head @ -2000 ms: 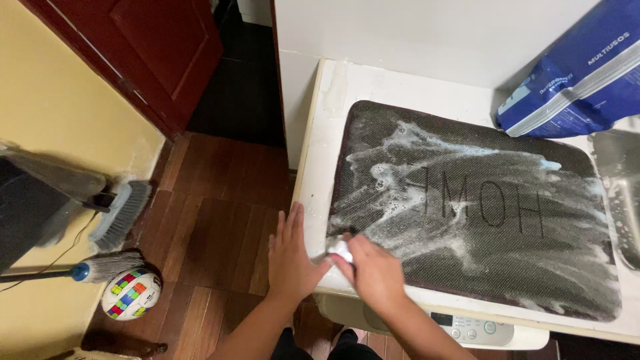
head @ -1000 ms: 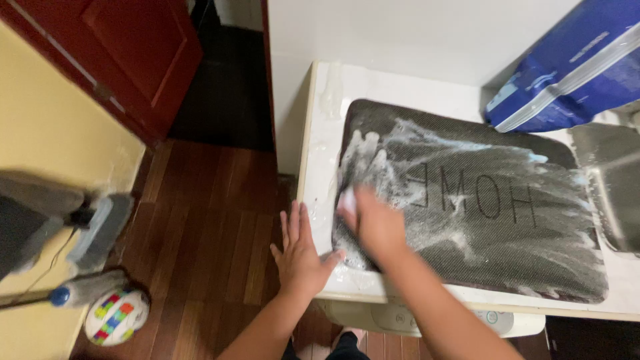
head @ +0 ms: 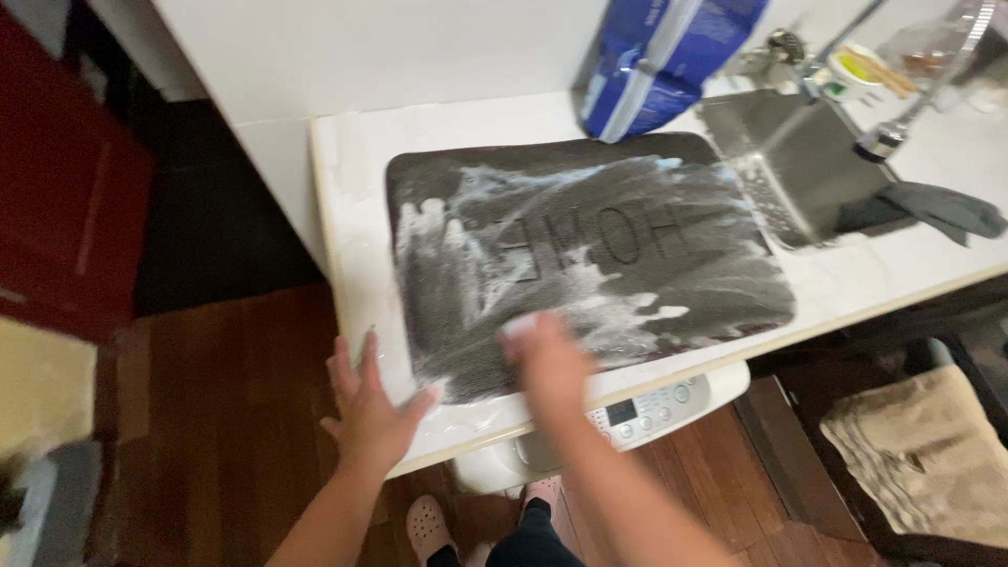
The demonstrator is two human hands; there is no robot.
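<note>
A dark doormat (head: 630, 303) with the word HOME, upside down to me, lies flat on the white countertop (head: 358, 236), streaked with white suds. My right hand (head: 547, 362), blurred, grips a small white object (head: 520, 327) against the mat's near left part; whether it is a brush or a bar of soap I cannot tell. With fingers spread, my left hand (head: 374, 413) rests at the counter's left front corner, its thumb at the mat's near left corner.
Behind the mat stands a blue bag (head: 654, 71). Right of it are a steel sink (head: 811, 173), a faucet sprayer (head: 882, 142) and a dark cloth (head: 945, 206) over the sink's edge. A white appliance (head: 669, 409) sits below the counter, and a beige towel (head: 921, 457) lies lower right.
The view has swung right, bringing the sink into sight. My right hand has moved from the mat's left edge toward its near side, and the suds lie in a different pattern.
</note>
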